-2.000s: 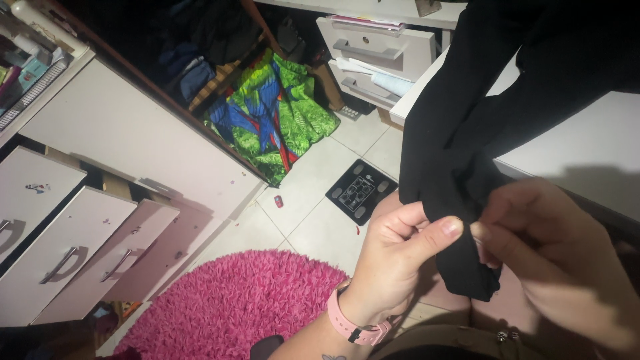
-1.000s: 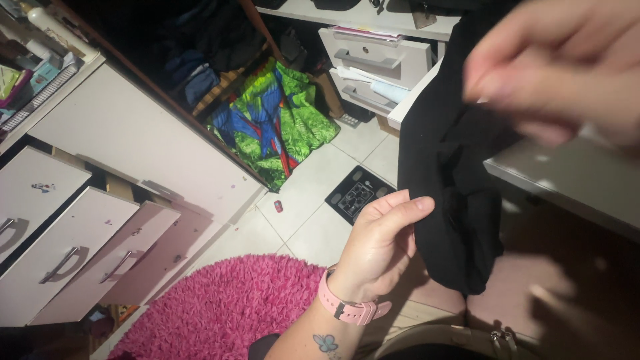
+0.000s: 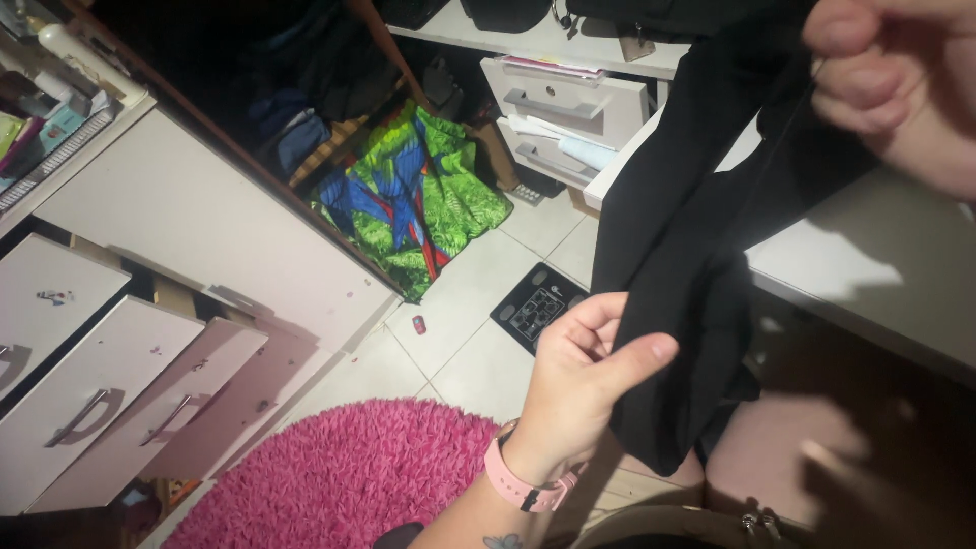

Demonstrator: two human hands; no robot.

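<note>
A black cloth garment [image 3: 679, 252] hangs from the upper right down over my lap. My left hand [image 3: 591, 366], with a pink watch strap [image 3: 526, 480] at its wrist, pinches the garment's near edge between thumb and fingers. Up at the top right, my right hand [image 3: 877, 84] is raised beside the garment with its fingertips pressed together. A thin thread [image 3: 789, 114] seems to run from those fingertips down towards the cloth; a needle cannot be made out.
White drawers [image 3: 107, 381] stand partly pulled out at the left. A pink shaggy rug [image 3: 343, 473] and a black bathroom scale [image 3: 537, 305] lie on the tiled floor. Green patterned cloth [image 3: 457, 183] hangs beyond. A white desk [image 3: 877, 267] is at the right, with open drawers [image 3: 572, 107] behind.
My right hand has moved from beside my left hand at the garment's lower part to the upper right. My left hand keeps hold of the cloth.
</note>
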